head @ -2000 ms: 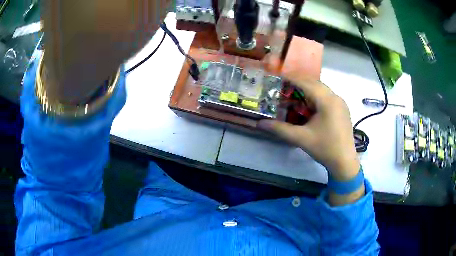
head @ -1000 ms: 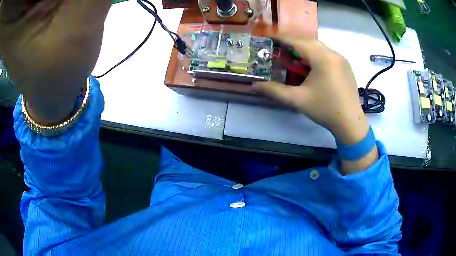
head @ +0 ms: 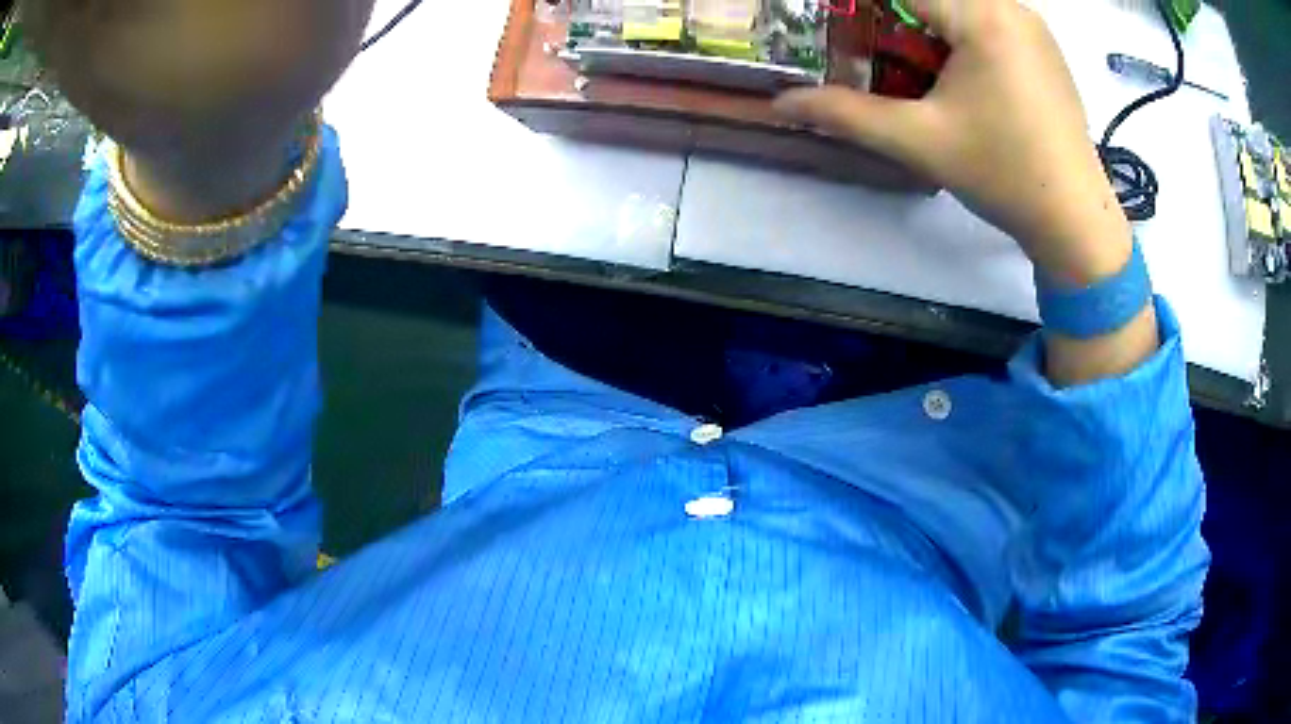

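The power supply board [head: 690, 40] lies on the reddish-brown test fixture [head: 637, 113] at the top edge of the view. Its silver base and yellow parts show; its far side is cut off. My right hand [head: 991, 135] is at the fixture's right end, with the thumb at the front edge beside the board and the fingers cut off by the top edge. Part of the red rocker switch [head: 906, 60] shows beside the fingers. My left hand [head: 198, 71] is raised, large and blurred at the upper left, its fingers out of view.
White sheets [head: 835, 234] cover the dark-edged bench. A coiled black cable [head: 1128, 181] lies right of my right hand, with a small screwdriver [head: 1140, 68] behind it. A board batch [head: 1253, 198] stands at the far right. A thin black lead shows at the upper left.
The view has tilted down, so the fixture and board sit higher and are partly cut off. My right hand stays at the fixture's right end. My left hand remains raised.
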